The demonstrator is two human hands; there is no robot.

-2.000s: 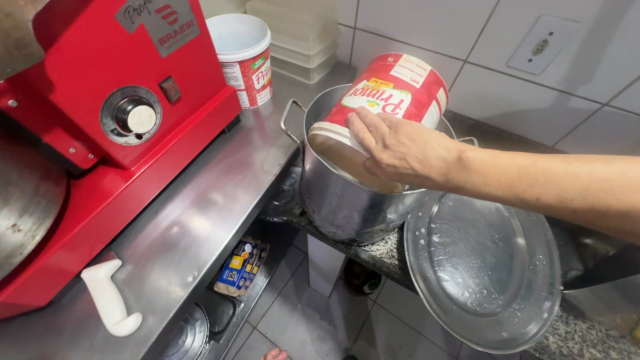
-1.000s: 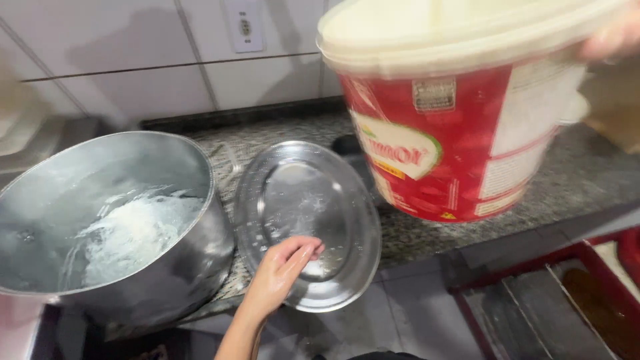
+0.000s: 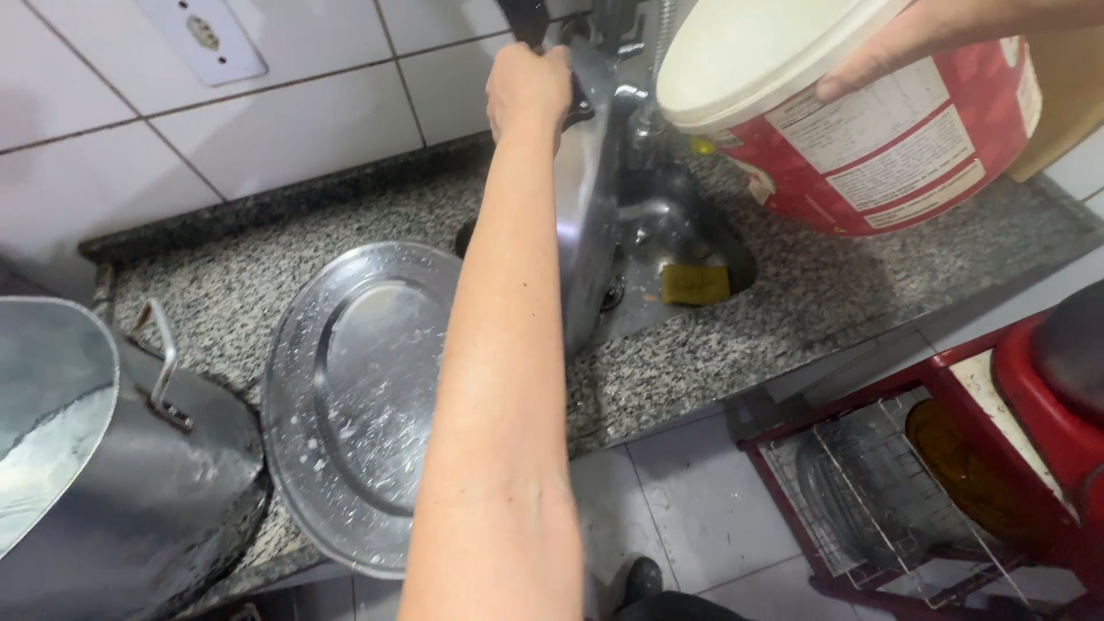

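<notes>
My left hand (image 3: 528,90) is closed on the black handle (image 3: 524,15) of a large metal pan (image 3: 580,194), which stands on edge in the sink, partly hidden by my forearm. My right hand (image 3: 897,47) grips the rim of a red and white plastic bucket (image 3: 897,155), held tilted above the counter right of the sink. To the left, a big aluminium stockpot (image 3: 164,483) contains whitish matter in its visible part. Between pot and sink lies a wet round metal lid (image 3: 379,388), crossed by my left forearm.
A yellow sponge (image 3: 695,284) lies in the sink basin (image 3: 638,315) near the drain. The granite counter (image 3: 759,345) runs along a tiled wall with a socket (image 3: 205,34). A red-framed appliance with a wire rack (image 3: 888,492) stands at the lower right.
The bucket, tipped over the stockpot two seconds ago, is now held right of the sink. My left hand has moved from above the lid to the pan's handle. The view has swung right.
</notes>
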